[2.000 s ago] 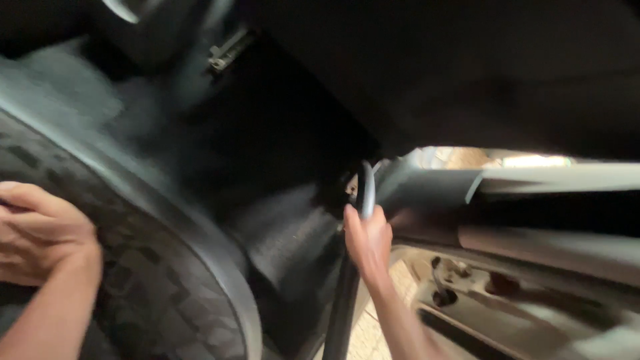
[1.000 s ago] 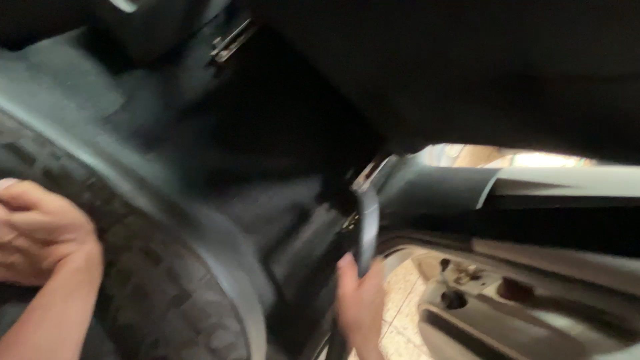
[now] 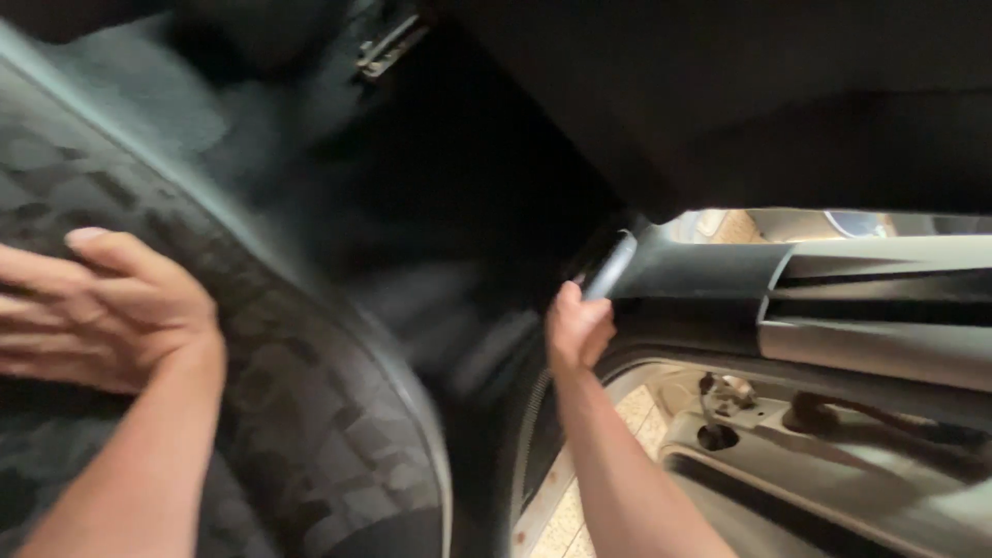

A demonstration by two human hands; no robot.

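Observation:
Inside a car, my left hand (image 3: 116, 310) lies at the left edge of the view against the patterned fabric of a car seat (image 3: 325, 418), its thumb apart from the fingers and nothing seen in it. Right of centre, my right hand (image 3: 580, 324) is closed around the lower end of a light grey, smooth, elongated piece (image 3: 612, 267), blurred, perhaps a handle or trim. That piece slants up and to the right beside the dark door pillar. Its lower end is hidden by my fingers.
At the right is a stripped inner door panel (image 3: 775, 457) with holes and a latch-like metal part (image 3: 728, 394). A grey trim (image 3: 697, 267) runs above it. A metal seat rail or bracket (image 3: 391, 48) shows at the top. Tiled floor (image 3: 639, 411) shows through the door gap.
Since one second ago my right hand has moved up along the pillar, and the grey piece with it. My left hand stays by the seat, its fingers now more spread.

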